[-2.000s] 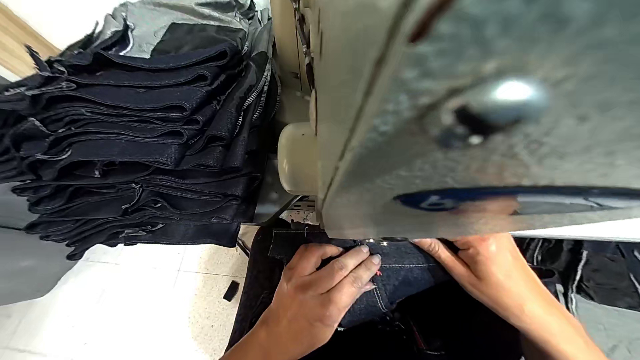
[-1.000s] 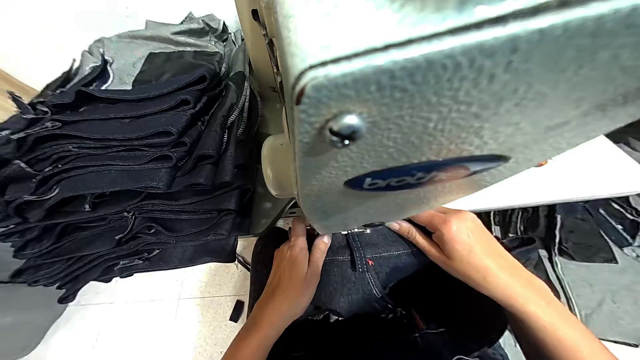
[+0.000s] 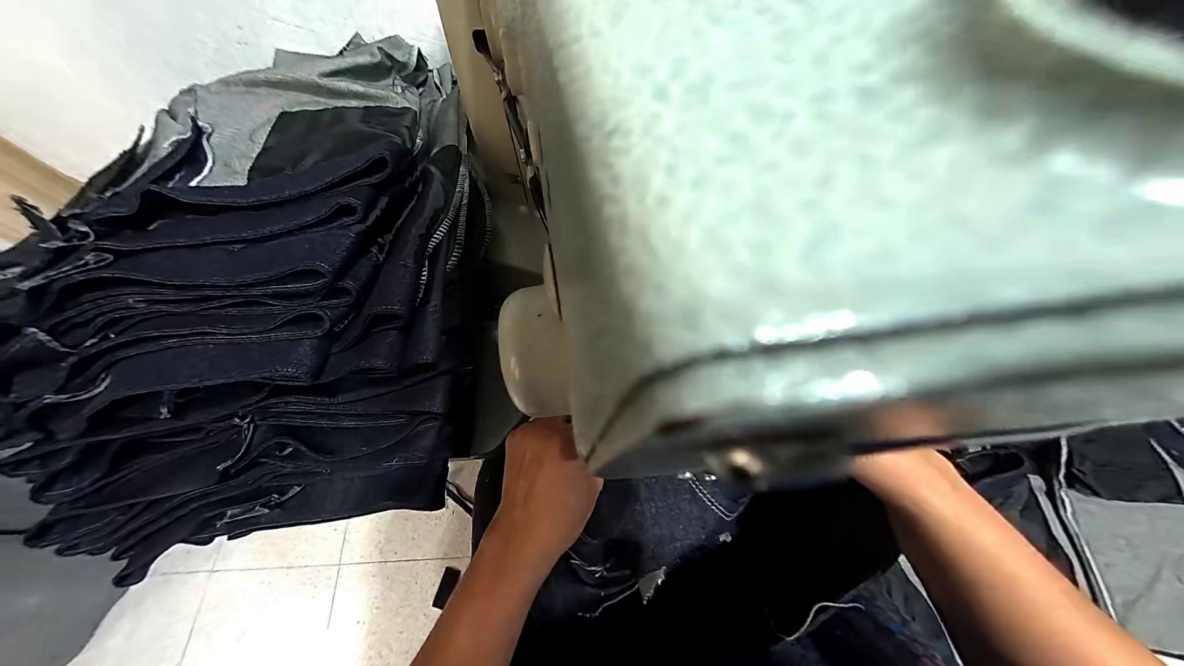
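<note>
The head of an industrial sewing machine (image 3: 832, 213) fills the upper right and hides the needle area. Below it hangs a dark denim garment (image 3: 647, 527) with pale stitching and frayed edges. My left hand (image 3: 550, 481) is on the garment's left part, beside the machine's lower left corner; its fingers are hidden behind the machine. Of my right hand (image 3: 902, 462) only the part near the wrist shows under the machine's lower edge, to the right of the garment. What its fingers do is hidden.
A tall stack of folded dark denim pieces (image 3: 231, 351) stands at the left, with grey cloth (image 3: 245, 116) on top. More dark and grey cloth pieces (image 3: 1119, 546) lie at the lower right. A small black piece (image 3: 446, 587) lies on the tiled floor (image 3: 277, 592).
Both hands have gone in under the machine head, so their fingers, visible on the denim before, are now hidden. The view has shifted, with the machine head covering more of it.
</note>
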